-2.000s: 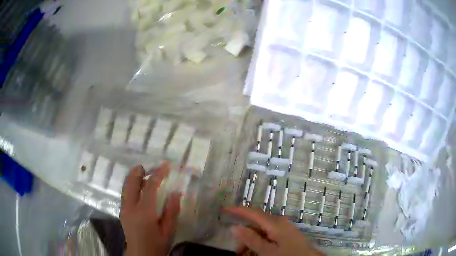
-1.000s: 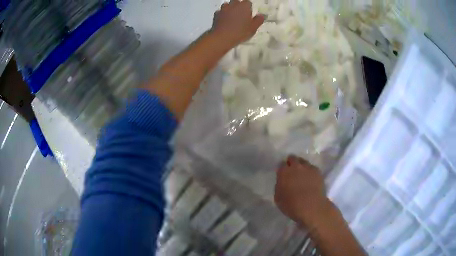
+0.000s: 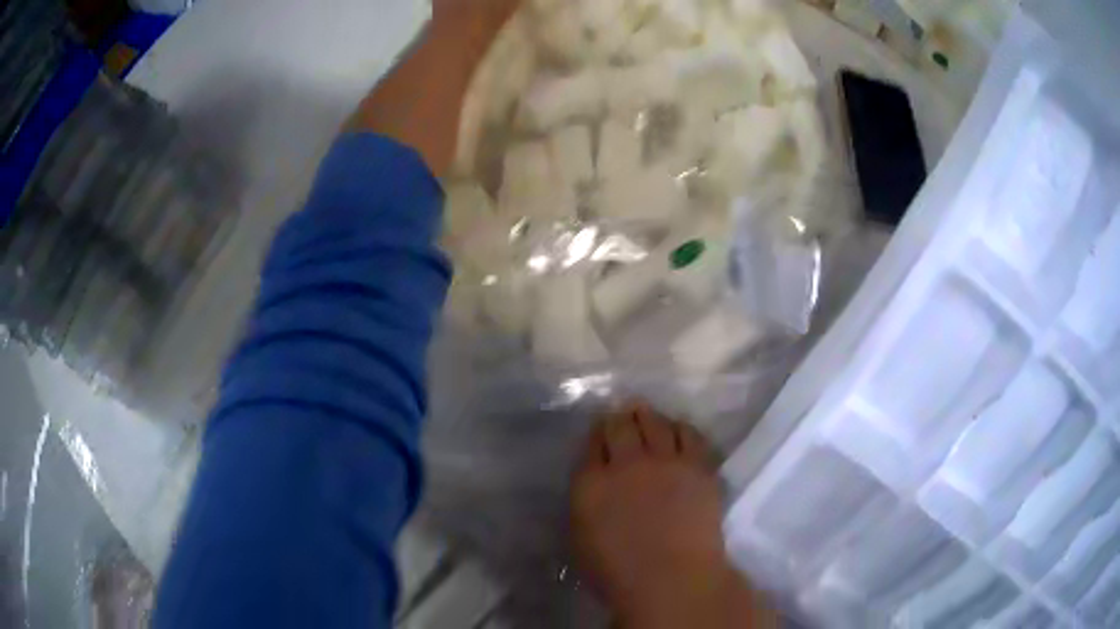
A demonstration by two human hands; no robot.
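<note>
A clear plastic bag (image 3: 577, 252) full of cream-white blocks (image 3: 565, 313) lies in front of me, with a green spot on its film. My left hand (image 3: 473, 15) is at the top edge by the bag's far left side, mostly cut off, so its fingers do not show. My right hand (image 3: 645, 492) is at the bag's near edge, fingers curled down on the film. The image is blurred and I cannot tell whether it grips the film.
A white pocket tray (image 3: 915, 406) fills the right side. A dark phone-like object (image 3: 882, 148) lies behind it. Stacked clear trays (image 3: 111, 234) with a blue strap stand at the left. Part of the housing tray's white blocks (image 3: 457, 600) shows at the bottom.
My hands have left the clear trays and gone to the bag. Since one second ago, the view has shifted, my left hand has mostly left the picture and the blocks look more gathered.
</note>
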